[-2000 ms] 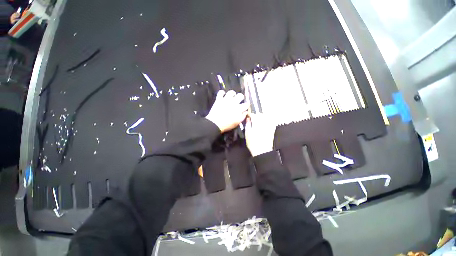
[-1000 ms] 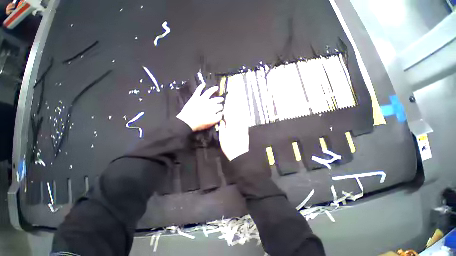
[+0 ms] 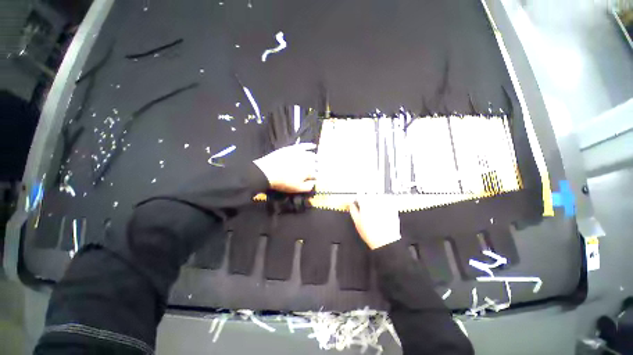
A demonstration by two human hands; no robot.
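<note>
My left hand [image 3: 288,168] is closed around a bundle of narrow black cut pieces [image 3: 283,126]. Their loose ends fan out above the hand and a dark end shows below it. My right hand [image 3: 375,220] is to the right, with its fingertips at the toothed lower edge of the exposed underlay paper [image 3: 350,156]; whether it pinches anything is hidden. The paper looks glaring white, with thin dark lines across it and a tan lower edge. Black fabric waste [image 3: 319,267] with a comb-like row of slots lies in front of the hands.
The black lay [image 3: 389,55] covers the table behind. White scraps [image 3: 354,331] are heaped at the front edge, with more [image 3: 489,262] to the right. Thin black strips [image 3: 154,50] and white specks lie at the left. Blue tape [image 3: 563,198] marks the right rim.
The exposed paper has widened leftward. My right hand has parted from the left and moved right along the paper's lower edge. Black loose ends now fan out above my left hand.
</note>
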